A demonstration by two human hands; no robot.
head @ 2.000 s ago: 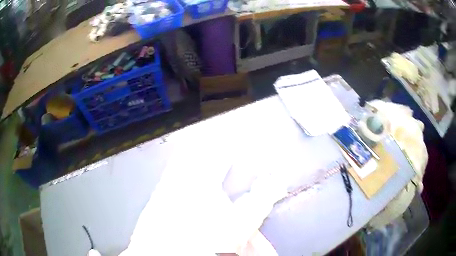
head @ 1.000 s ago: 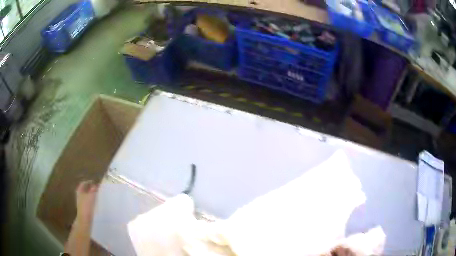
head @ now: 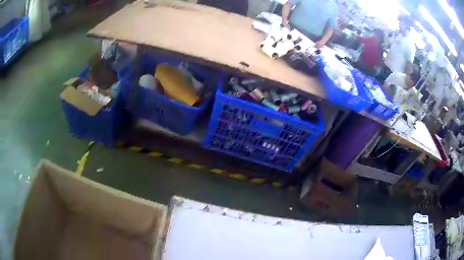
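The whitish work table [head: 274, 238] lies along the bottom of the head view. Only a small tip of the cream-white garment [head: 377, 252] shows at the bottom edge, toward the right; the rest is cut off. Printed white sheets [head: 421, 236] lie at the table's right end, also cut off below. My left hand and my right hand are both out of the picture.
An open brown carton [head: 102, 213] stands left of the table. Across the floor, blue crates [head: 262, 133] with thread cones stand under a brown bench [head: 203, 38]. A small brown box [head: 329, 188] is on the floor. A person [head: 313, 18] is behind the bench; others are farther right.
The view has tilted up from the tabletop toward the opposite bench. The hands and dark cord have left the picture, and most of the cream-white garment is now below its edge.
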